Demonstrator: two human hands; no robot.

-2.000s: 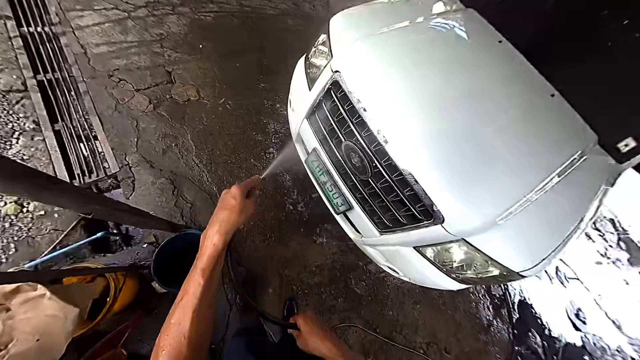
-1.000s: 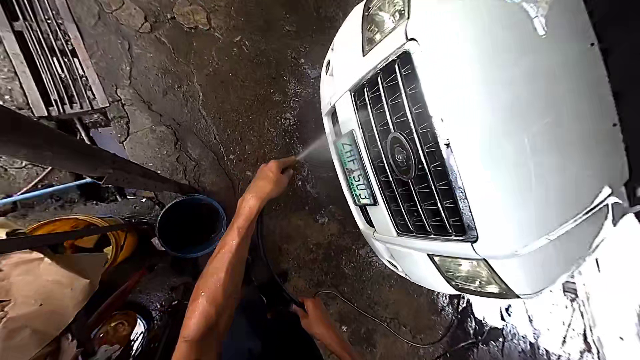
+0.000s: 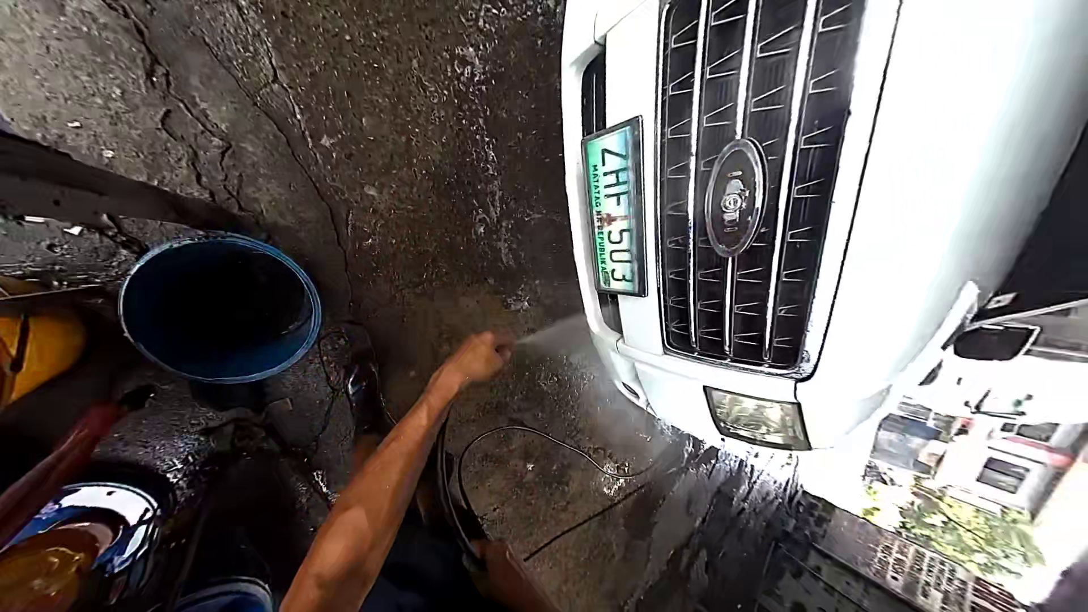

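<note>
My left hand (image 3: 480,355) stretches forward, closed around a spray nozzle, mostly hidden by the fingers. A fine fan of water leaves it toward the lower front bumper (image 3: 642,374) of a white vehicle. Beside the spray are the licence plate (image 3: 614,208), the black grille (image 3: 765,204) with an oval emblem (image 3: 735,197), and a headlight (image 3: 758,418). Low in the view, my right hand (image 3: 501,571) is partly cut off and dark, closed around a black hose (image 3: 446,484) that runs past my legs.
A blue tub (image 3: 219,378) with a dark inside stands at the left, near a yellow container (image 3: 38,348). A shiny round basin (image 3: 110,501) lies below it. A thin hose (image 3: 544,435) curves over the wet, cracked concrete. A side mirror (image 3: 994,342) juts out at the right.
The view has shifted closer to the grille and plate. The spray from my left hand now meets the bumper beside the plate's lower end in the view; earlier it pointed at the plate area.
</note>
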